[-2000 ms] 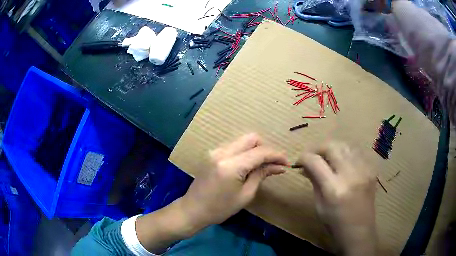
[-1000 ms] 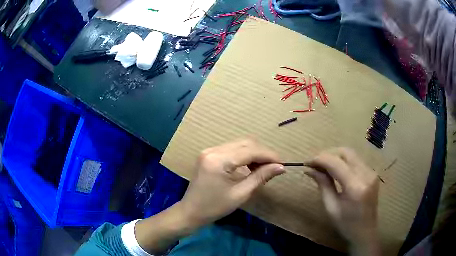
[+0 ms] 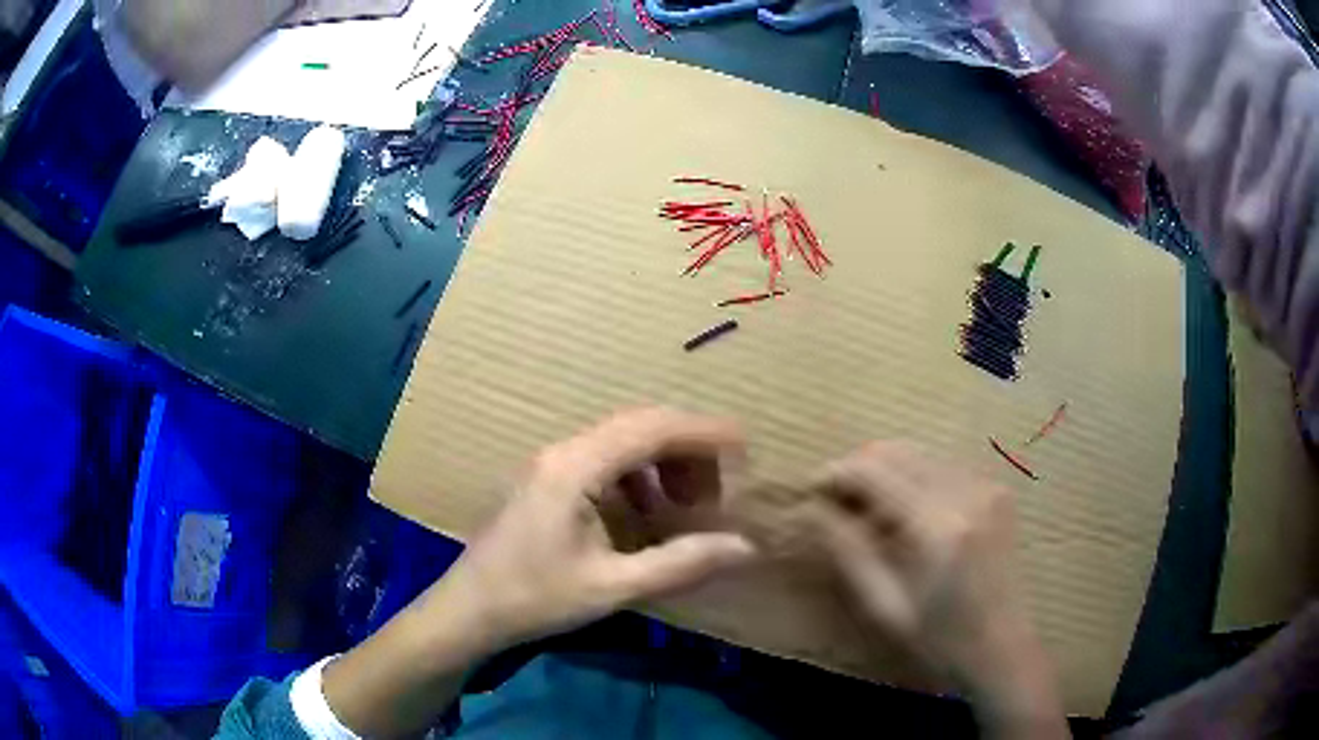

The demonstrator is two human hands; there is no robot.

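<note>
My left hand [image 3: 600, 528] is low on the tan cardboard sheet [image 3: 564, 289], thumb and forefinger apart, other fingers curled; nothing shows between the tips. My right hand [image 3: 919, 542] is close to its right, motion-blurred, so what it holds cannot be told. A loose pile of thin red wire pieces [image 3: 767, 239] lies on the upper middle of the cardboard. One black sleeve [image 3: 710, 336] lies below it. A block of black sleeved pieces [image 3: 995, 325], side by side, with two green pieces [image 3: 1030, 262] on top, lies at the right. Two thin red pieces [image 3: 1014, 458] lie below the block.
Left on the dark green bench are a white wad [image 3: 310, 181], a black-handled tool [image 3: 167, 217] and loose red and black pieces [image 3: 492, 145]. A blue bin [image 3: 138, 535] is lower left. Another person's sleeve [image 3: 1201, 159] is upper right, near a bag of red parts [image 3: 1085, 130].
The view has shifted, so the board sits further left. The black stick stretched between my hands a second ago no longer shows. My left fingertips have parted.
</note>
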